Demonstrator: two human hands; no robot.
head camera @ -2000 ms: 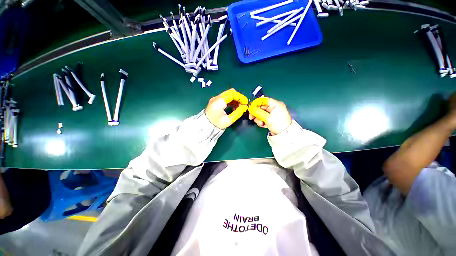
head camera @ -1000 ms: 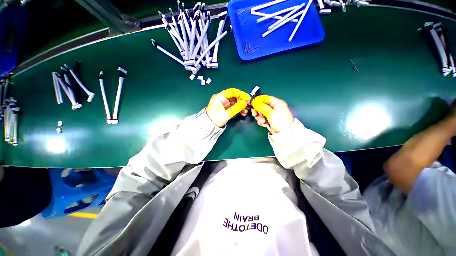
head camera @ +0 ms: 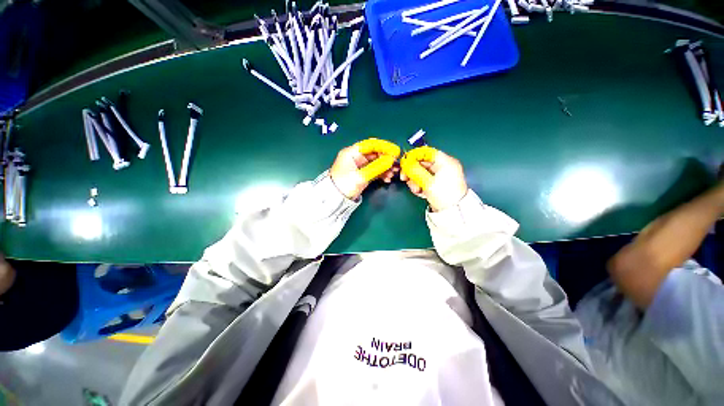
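Note:
My left hand (head camera: pixel 366 166) and my right hand (head camera: pixel 433 176), with yellow finger covers, meet fingertip to fingertip low over the green bench. A small white connector with short dark wires (head camera: pixel 417 137) sticks out just beyond my right fingertips. My right thumb and finger are pinched on its dark wires. My left thumb and finger are pinched together close beside them; what lies between them is too small and hidden to tell. Tiny white connector housings (head camera: pixel 321 125) lie on the bench beyond my left hand.
A harness bundle (head camera: pixel 306 67) lies beyond my left hand. A blue tray (head camera: pixel 496 57) holds white strips and thin dark wires. More harnesses lie left (head camera: pixel 190 151) and far right (head camera: pixel 697 79). Thin dark wires (head camera: pixel 564 106) lie right. A person's arm (head camera: pixel 667 226) rests at the right edge.
My fingertips stay together with slight shifts. The small white connector has turned and moved a little to the right. The pile and tray lie as before.

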